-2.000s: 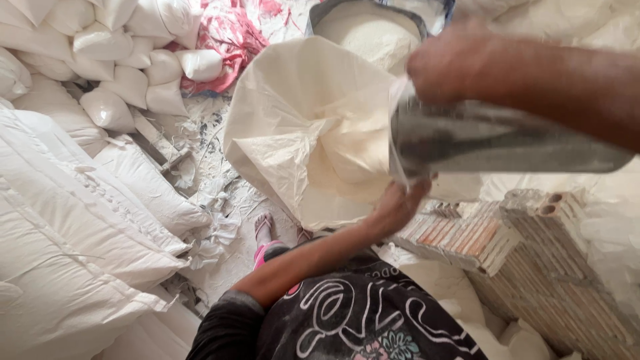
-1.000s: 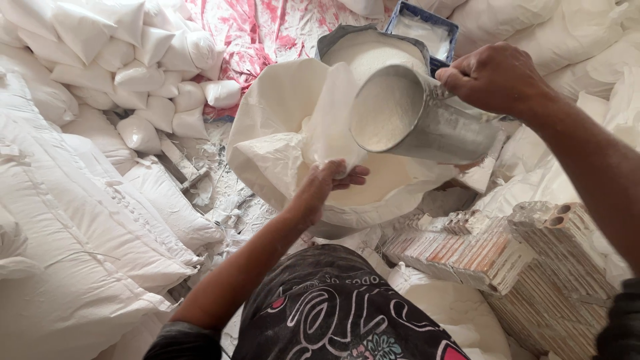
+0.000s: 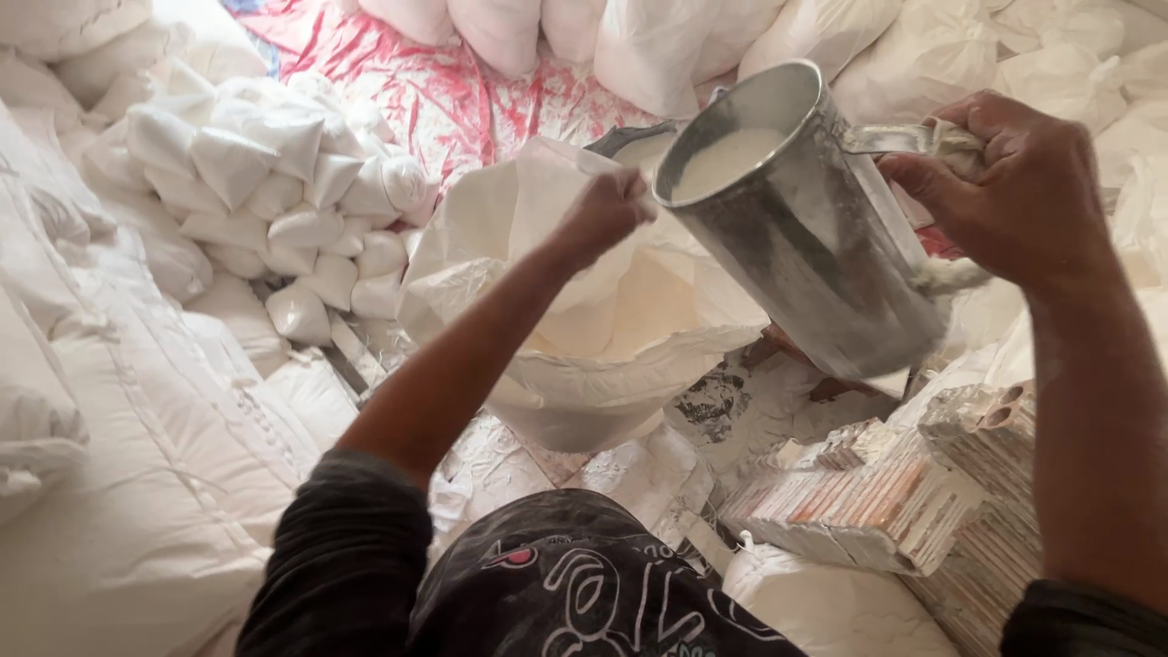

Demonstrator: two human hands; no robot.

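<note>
My right hand [image 3: 1013, 182] grips the handle of a large metal jug [image 3: 803, 237], which is tilted with its mouth to the upper left and holds white powder [image 3: 730, 160]. My left hand [image 3: 607, 214], blurred and with bent fingers, is by the jug's rim and pinches the edge of a thin translucent plastic bag [image 3: 557, 196]. Below both hands stands a wide-open white sack [image 3: 630, 374] with pale powder [image 3: 648, 292] inside. Part of a dark-rimmed container [image 3: 630, 141] of powder shows behind the jug.
Small filled white bags [image 3: 274, 173] are heaped at the upper left on and beside a red and white sheet [image 3: 411, 73]. Large white sacks [image 3: 119, 438] line the left side, others [image 3: 639, 46] the back. Powder-dusted hollow bricks [image 3: 849, 502] are stacked at the lower right.
The jug has gone from lying nearly level over the sack to a more upright tilt, its mouth now facing up. My left hand has moved up beside its rim. The view has shifted.
</note>
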